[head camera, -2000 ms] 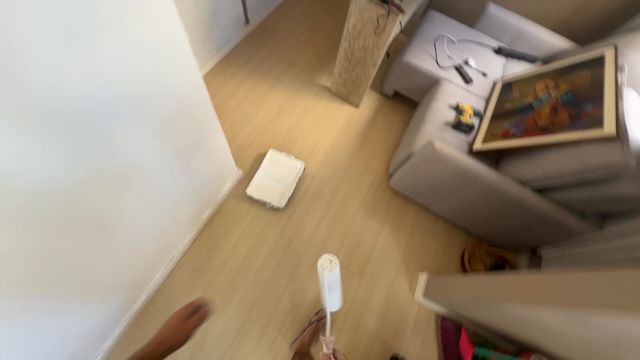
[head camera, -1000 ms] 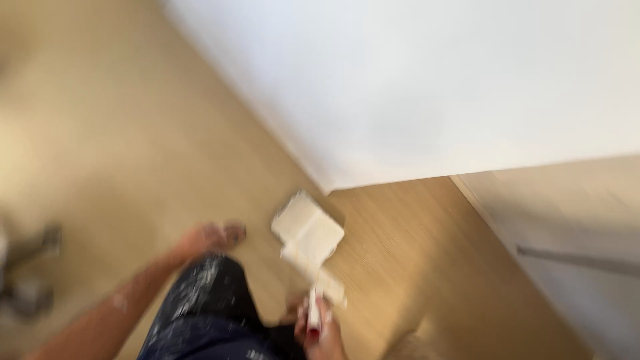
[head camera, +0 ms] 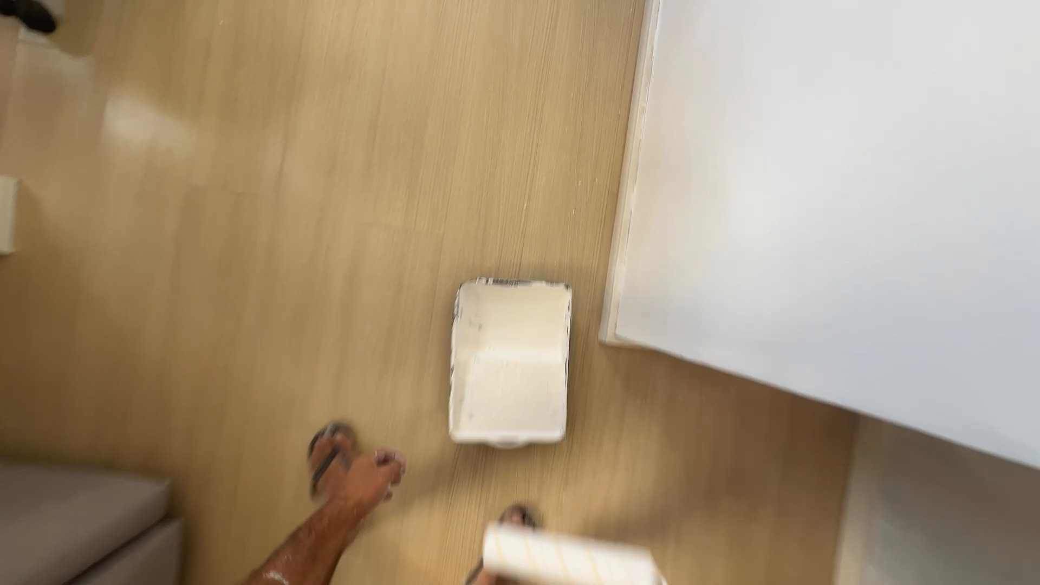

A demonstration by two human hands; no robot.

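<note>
A paint tray [head camera: 510, 398] coated in white or cream paint lies on the wood-look floor, its rim smeared with paint. My left hand [head camera: 378, 478] hangs to the lower left of the tray, over a sandalled foot [head camera: 329, 459]; its fingers are loosely bent and nothing shows in them. At the bottom edge is a white paint roller [head camera: 569, 559] with faint yellow stripes, nearer the camera than the tray and apart from it. The roller's handle and my right hand are out of sight. Part of my other foot [head camera: 518, 514] shows behind the roller.
A white wall [head camera: 812, 203] fills the upper right, its baseboard [head camera: 630, 187] ending in a corner just right of the tray. Grey upholstered furniture [head camera: 81, 520] stands at the lower left. A dark object [head camera: 28, 15] is cut off at the upper left.
The roller, held in my right hand by the tray a second ago, now shows apart from the tray at the bottom edge. My right hand has left the view. The view has swung strongly.
</note>
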